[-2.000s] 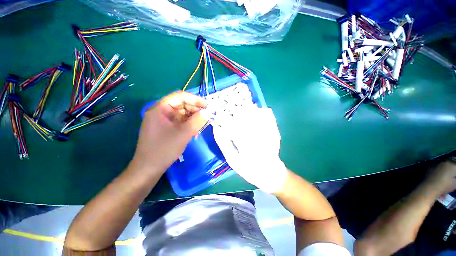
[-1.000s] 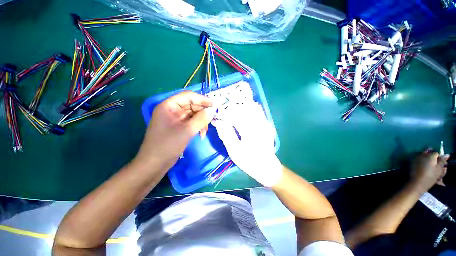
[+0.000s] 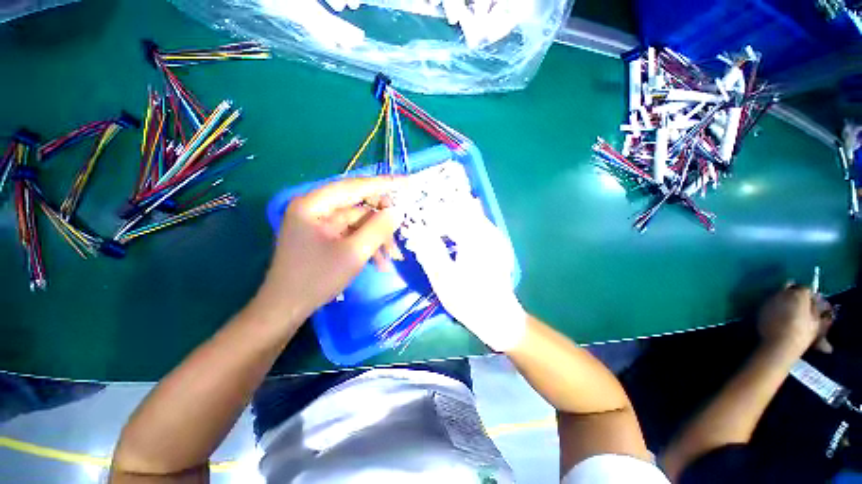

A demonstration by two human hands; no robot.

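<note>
The blue tray lies in front of me with small white pieces heaped in its back right part. My bare left hand is over the tray, thumb and forefinger pinched together beside my right fingertips; what they pinch is too small to tell. My white-gloved right hand is curled palm-side over the tray. Red, blue and white wires of a harness stick out below it; its plug is hidden. Another harness lies at the tray's back edge, dark plug away from me, its wire ends hidden by the tray area and my hands.
Unsleeved harnesses lie spread on the left. A heap of sleeved harnesses lies on the right. An open clear bag with white sleeves is at the back. A blue bin stands back right. Another person's hand is at the right bench edge.
My hands stay together over the tray with small finger shifts. The wires below my right glove have swung slightly left. The other person's hand has come over the bench edge with a small white item.
</note>
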